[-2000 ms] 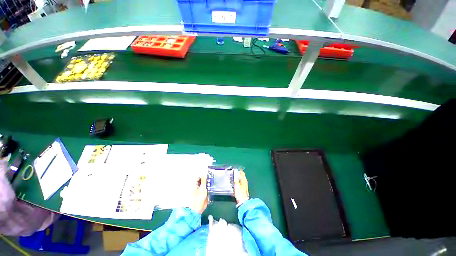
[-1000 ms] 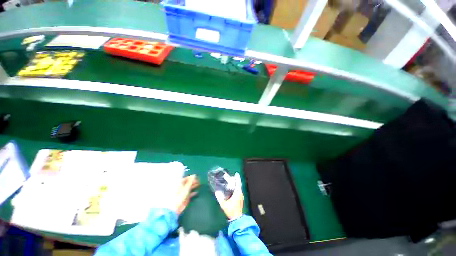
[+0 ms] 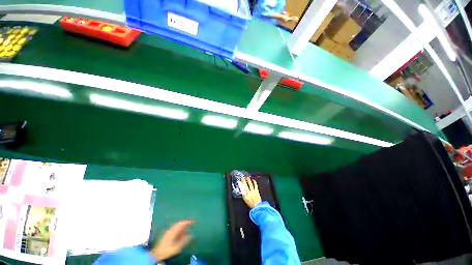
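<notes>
My right hand (image 3: pixel 250 191) is at the far end of the black tray (image 3: pixel 239 217), with its fingers on the bagged unit (image 3: pixel 238 182). The unit is a dark box with shiny plastic glints, at the tray's far left corner. The hand partly hides it. My left hand (image 3: pixel 175 239) is blurred, holds nothing visible and is over the green mat, right of the bag stack (image 3: pixel 111 215). A small pale strip lies in the tray.
Instruction sheets (image 3: pixel 39 207) lie at the left. A dark device (image 3: pixel 11 133) stands behind them. A black-draped stack (image 3: pixel 372 202) is at the right. A blue bin (image 3: pixel 183 23) and red trays (image 3: pixel 98 30) are on the shelves. A person's hand (image 3: pixel 285 17) shows beyond the upper shelf.
The view has turned right. My right hand has carried the bagged unit from over the mat to the tray's far end. My left hand has left the papers and moved closer to my body.
</notes>
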